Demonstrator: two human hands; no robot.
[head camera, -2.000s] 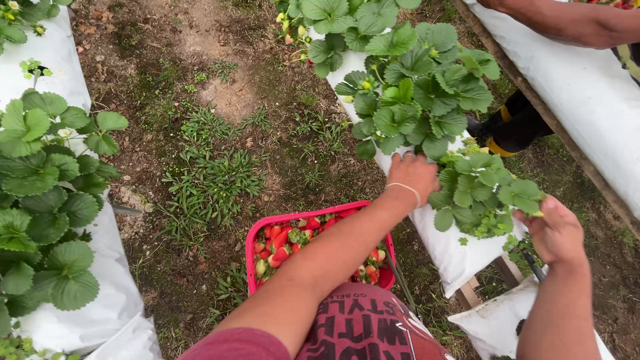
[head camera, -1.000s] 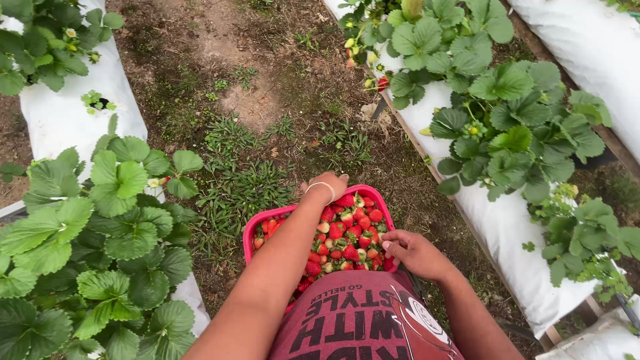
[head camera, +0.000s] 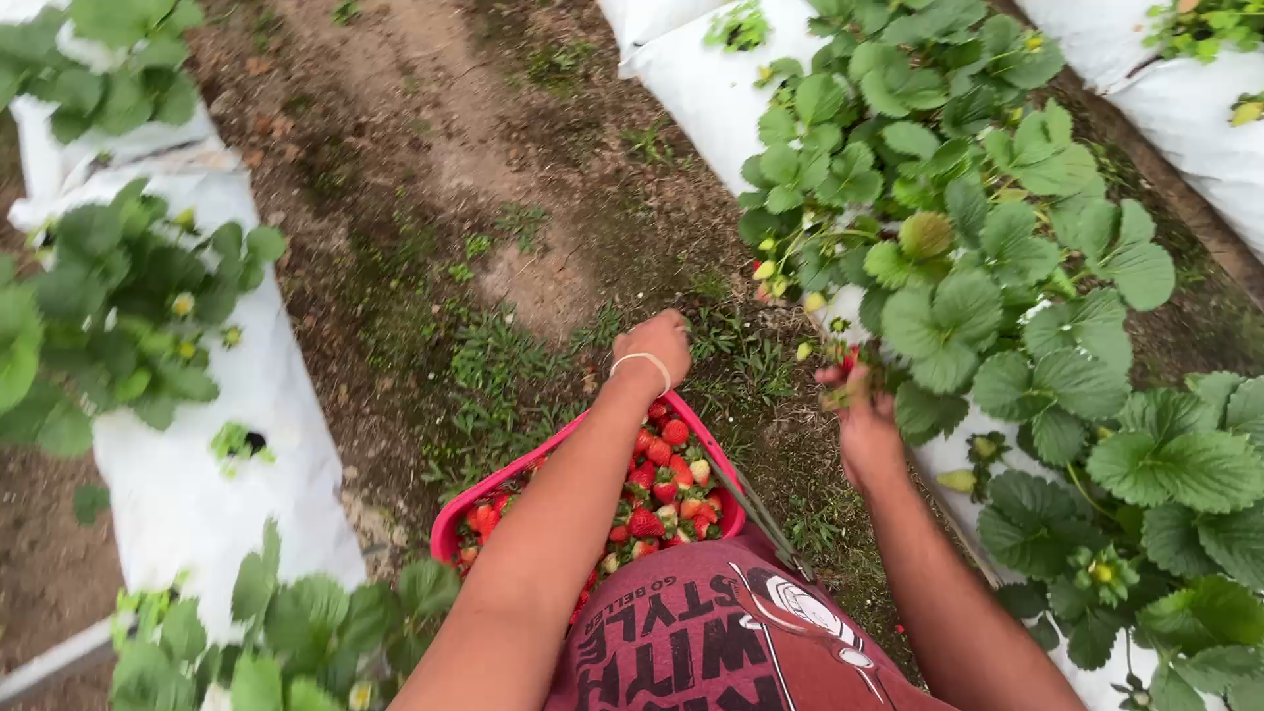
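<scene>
My left hand (head camera: 654, 346), with a pale band at its wrist, is over the far rim of a pink plastic basket (head camera: 481, 491); its fingers are curled and their inner side is hidden. Ripe strawberries (head camera: 647, 521) with green caps fill the basket, which sits against my shirt. To the right, my right hand (head camera: 861, 420) has its fingertips at a red strawberry (head camera: 849, 359) by the edge of a strawberry plant (head camera: 948, 326). Small pale unripe berries (head camera: 773, 279) hang just beyond that hand.
White plastic-covered beds (head camera: 237, 405) with strawberry plants run along both sides. Between them lies a dirt path (head camera: 444, 148) with low weeds (head camera: 504, 365). A grey pipe (head camera: 59, 657) juts out at the lower left. Another white bed (head camera: 1185, 128) is at the upper right.
My right hand has gone from the basket's right rim to a red strawberry at the right-hand plants. Two seconds ago both hands were at the right-hand plants. The view has shifted.
</scene>
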